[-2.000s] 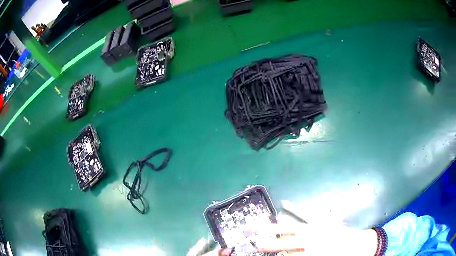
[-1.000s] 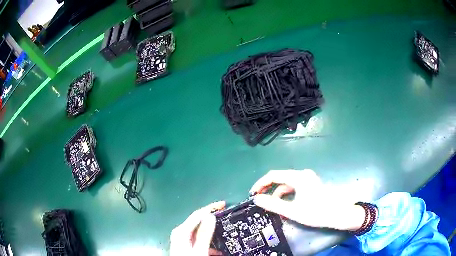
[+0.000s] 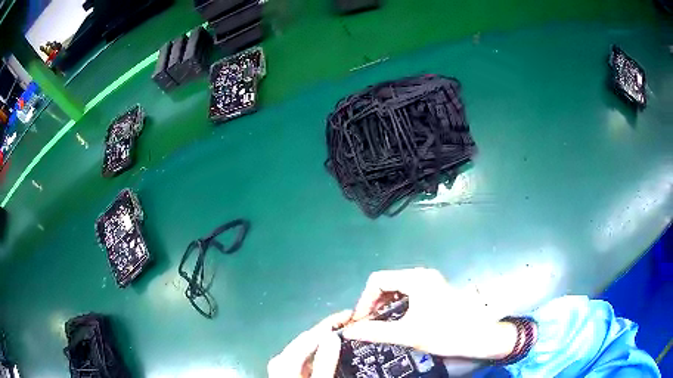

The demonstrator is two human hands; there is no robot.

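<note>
A housing with an exposed circuit board (image 3: 380, 360) shows at the bottom edge, partly cut off and partly covered by my hands. My left hand (image 3: 313, 351) grips its left side. My right hand (image 3: 420, 317) lies over its upper edge, with fingers bent close to my left fingertips. A small dark piece shows between my right fingers; I cannot tell whether it is part of the unit or a strip of gasket. Both hands are overexposed.
A large gasket pile (image 3: 402, 144) sits mid-table. A loose black gasket loop (image 3: 203, 258) lies left of it. Waiting housings stand at left (image 3: 123, 236), (image 3: 123, 140), far left (image 3: 236, 85) and right (image 3: 628, 77). A second gasket bundle (image 3: 92, 347) is lower left, black blocks (image 3: 181, 59) beyond.
The unit first lay under my right hand, then both hands held it with its board in view. Now it sits lower in view, and my right fingers have closed in toward my left.
</note>
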